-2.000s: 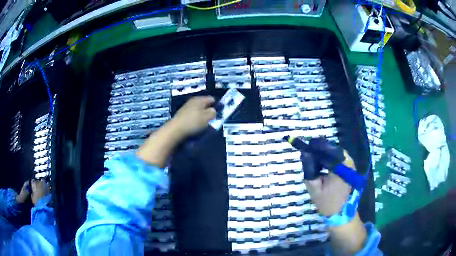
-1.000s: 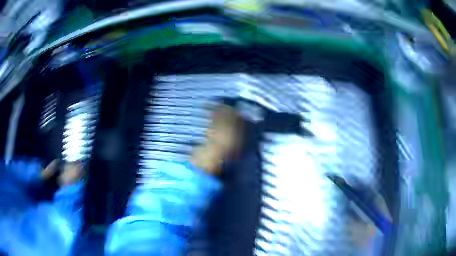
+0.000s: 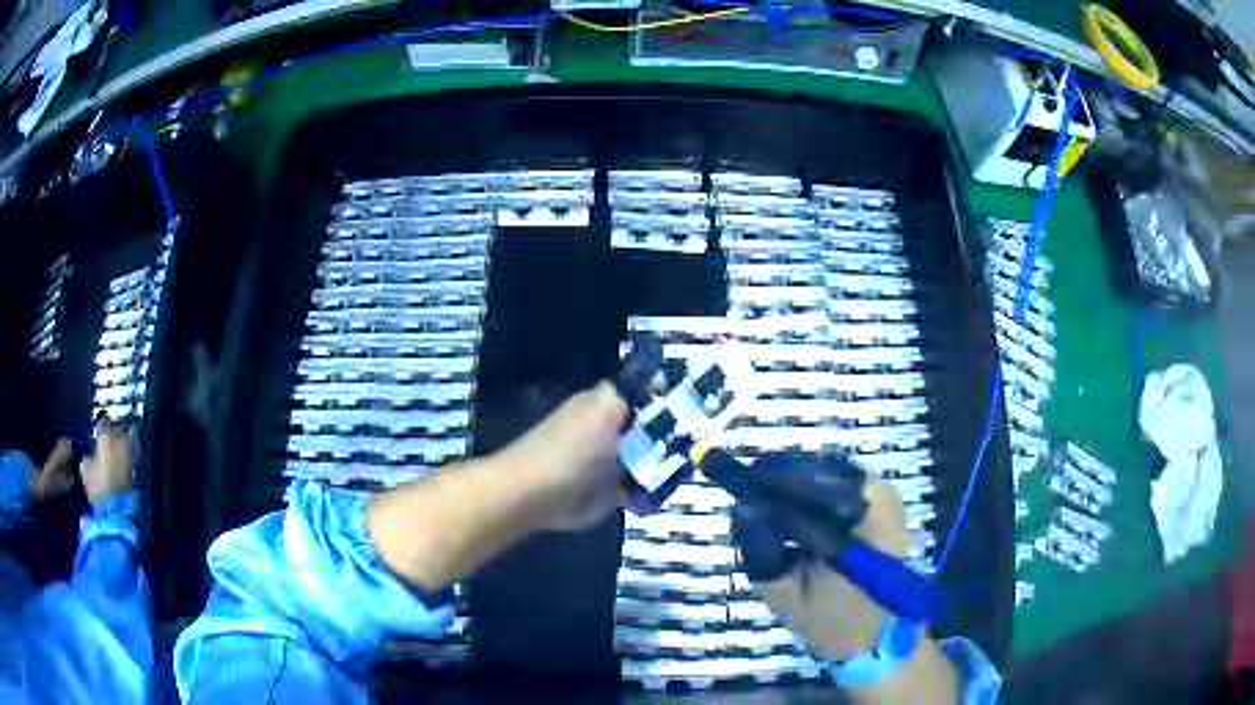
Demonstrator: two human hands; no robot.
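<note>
My left hand (image 3: 595, 438), with black covering on its fingertips, holds a silver-white part with black blocks (image 3: 677, 422) above the tray, near the middle of the view. My right hand (image 3: 812, 530), also with black-covered fingers, grips a pen-like tool (image 3: 881, 567) with a blue rear, black middle and yellow tip. The tip is at the part's lower right side; whether it touches cannot be told. Rows of similar silver parts (image 3: 392, 310) lie in the large black tray (image 3: 771, 131) below both hands. The hands hide some of the rows.
More silver parts (image 3: 1080, 510) lie on the green mat (image 3: 1101, 344) to the right, beside a crumpled white cloth (image 3: 1181, 461). A pale box (image 3: 1012, 124) stands back right. A blue cord (image 3: 980, 475) crosses the tray's right side. Another person's hands (image 3: 108, 466) show at far left.
The left hand and its held part have moved down and right. The right hand has moved left, bringing the tool tip to the part. The blurred view has become sharp.
</note>
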